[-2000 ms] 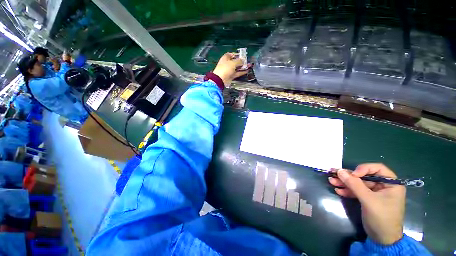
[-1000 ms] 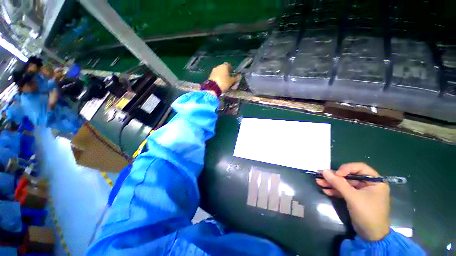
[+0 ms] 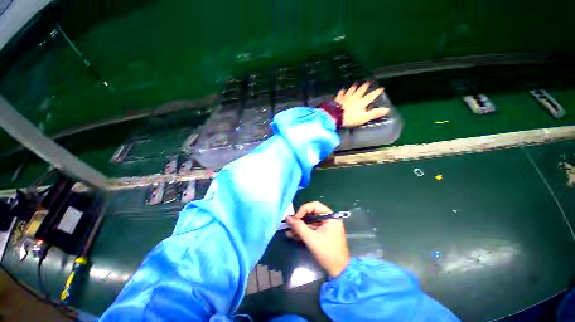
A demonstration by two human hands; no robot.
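My left hand [image 3: 362, 105], with a dark red cuff at the wrist, is spread open over the right end of the clear blister trays [image 3: 246, 119] behind the bench edge. It holds nothing visible. My right hand [image 3: 321, 239] is closed round a slim black pen-like tool [image 3: 318, 218] above the green mat. Several grey-brown strips [image 3: 265, 278] lie below it, partly hidden by my left sleeve. The white paper sheet is mostly hidden by that sleeve.
Two modules [image 3: 479, 104] lie on the green surface behind the rail [image 3: 454, 146]. More modules [image 3: 170, 180] lie at the rail on the left. A black box with a white label [image 3: 70, 220] and a yellow-and-black screwdriver [image 3: 74, 277] are at far left. Small bits lie on the mat [image 3: 492, 207].
The view has swung right. My left hand has moved from the left end of the trays to their right end, fingers now spread. My right hand still holds the tool.
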